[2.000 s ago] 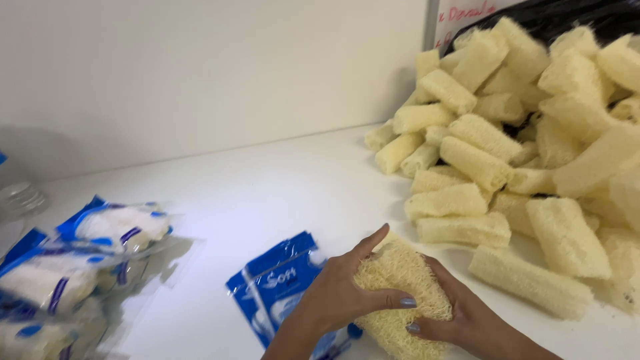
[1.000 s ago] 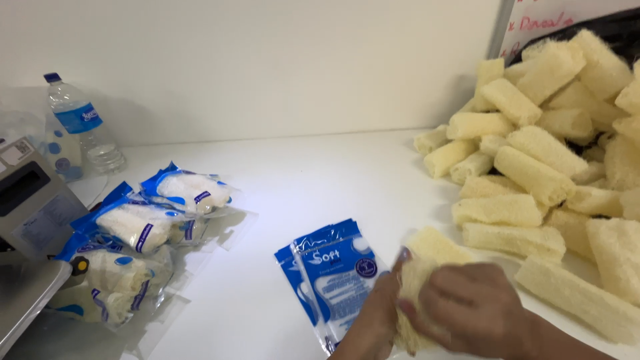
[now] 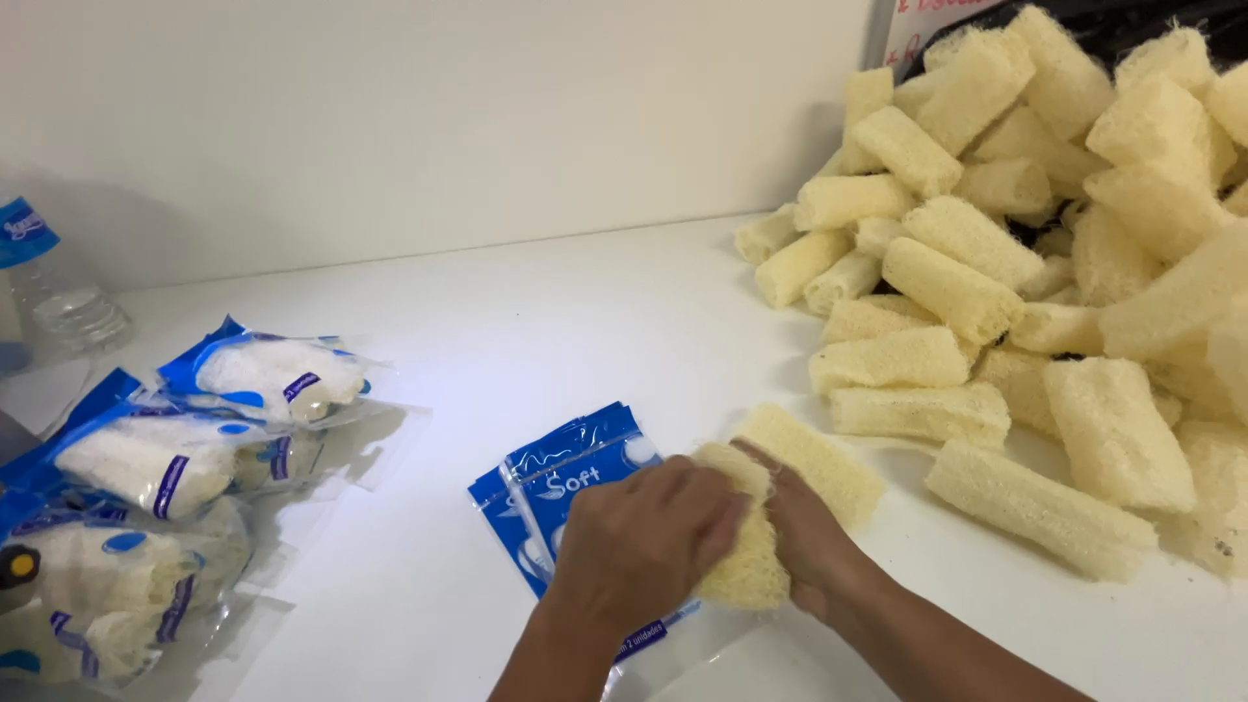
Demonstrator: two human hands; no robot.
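Observation:
A pale yellow loofah piece [image 3: 749, 546] is held between my two hands, above the front middle of the white table. My left hand [image 3: 648, 546] grips it from the left, fingers curled over its top. From the right, my right hand [image 3: 804, 526] holds its side. Behind my right hand a second, flattened loofah piece [image 3: 829, 463] lies on the table. Blue and clear plastic packets [image 3: 575, 463] lie overlapped under and beside my left hand, which partly hides them.
Filled loofah packets [image 3: 146, 453] lie in a heap at the left, near a plastic water bottle [image 3: 73, 302]. A large pile of loofah pieces [image 3: 955, 283] with black plastic [image 3: 1063, 39] behind it fills the right. A white wall [image 3: 439, 117] bounds the table's back.
My hands have shifted on the held loofah, which now stands more upright between them. A flat loofah piece now shows on the table behind my right hand.

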